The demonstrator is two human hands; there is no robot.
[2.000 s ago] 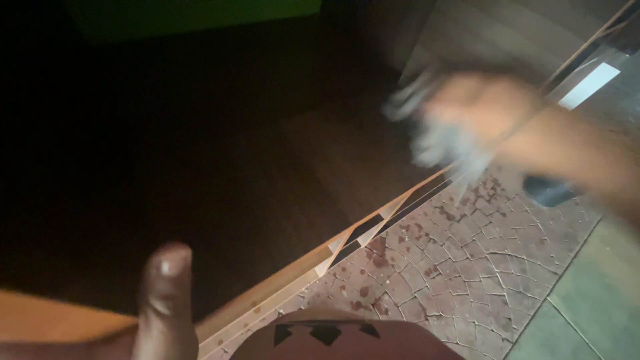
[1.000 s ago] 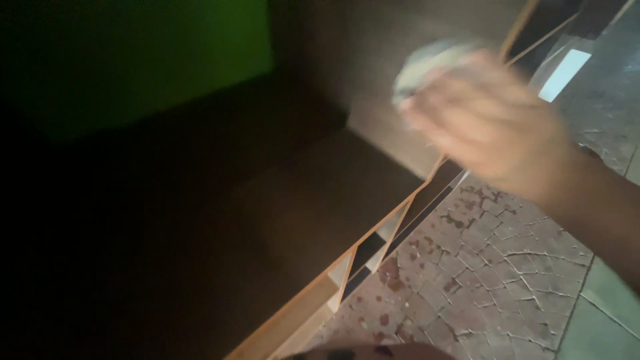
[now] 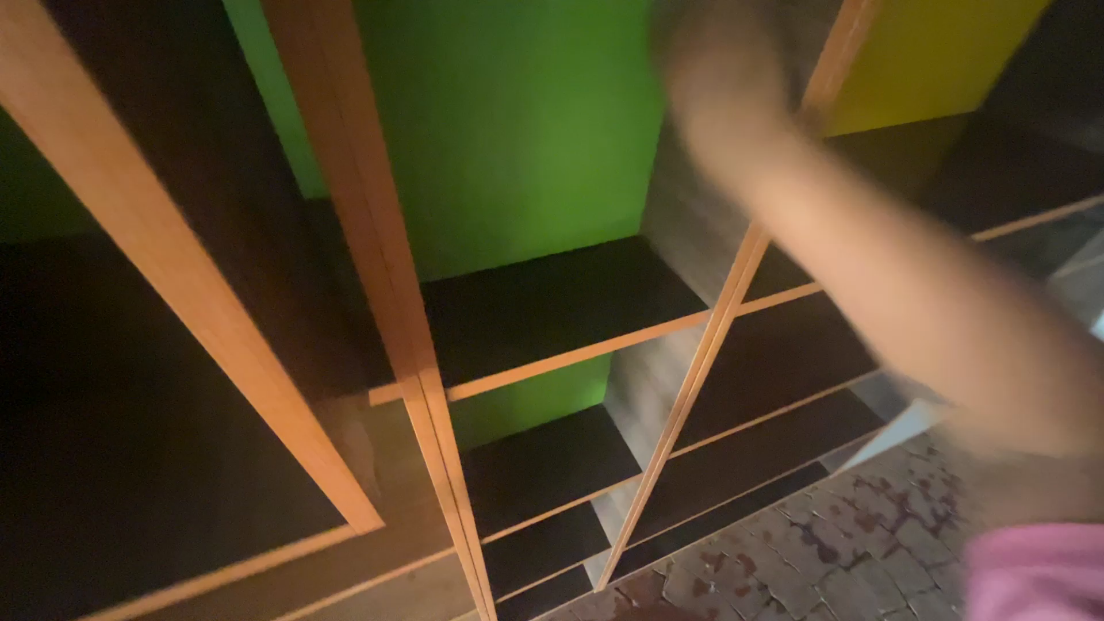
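Note:
Blurred by motion, my right hand [image 3: 720, 52] reaches up at the top of the view, beside the grey inner side wall [image 3: 690, 216] of a shelf compartment. Whether it holds anything cannot be seen. My forearm crosses in front of the orange-edged upright [image 3: 720, 319] of the shelving unit, and a pink sleeve [image 3: 1035, 569] shows at the lower right. The compartment has a green back panel [image 3: 517, 129] and a dark shelf board [image 3: 561, 310]. My left hand is out of view.
More dark shelves with orange edges [image 3: 578, 354] run below and to the right, one backed by a yellow panel [image 3: 940, 60]. Wide orange uprights [image 3: 172, 216] stand at the left. A stone-paved floor with dark wet spots [image 3: 776, 552] lies at the bottom right.
The view has shifted a lot, showing several compartments. My right hand, seen earlier with a pale cloth-like thing, is now against the green-backed compartment. My left hand, visible two seconds ago, is out of view.

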